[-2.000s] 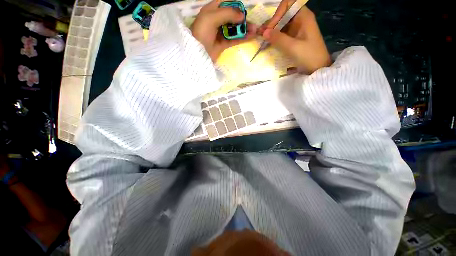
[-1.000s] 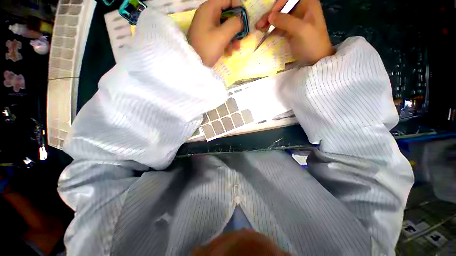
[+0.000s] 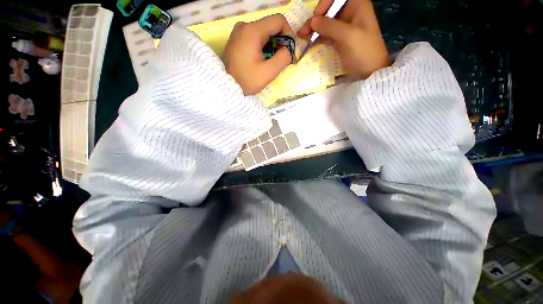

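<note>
My left hand [image 3: 255, 54] holds a black watch housing [image 3: 278, 46] with a teal rim between thumb and fingers, low over the yellow adhesive sheet [image 3: 290, 87]. My right hand [image 3: 352, 37] holds the tweezers [image 3: 325, 20] like a pen. Their tip points down at the yellow sheet, just right of the housing; I cannot tell if it holds a piece. A sheet of grey square pads [image 3: 269, 147] lies nearer me, beside bright white backing paper [image 3: 312, 120]. Two spare housings lie at the upper left, one of them [image 3: 155, 21] beside my left sleeve.
A long pad strip [image 3: 78, 89] lies at the left. A slotted white sheet [image 3: 138, 48] is under the yellow sheet. The dark green mat [image 3: 297, 172] shows at the front edge. Another person's arm [image 3: 37, 256] is at the lower left. A blue bin edge [image 3: 506, 163] shows at the right.
My left hand has lowered the housing toward me and tilted it. The tweezers first moved down slightly with my right hand, and their tip is now close beside the housing.
</note>
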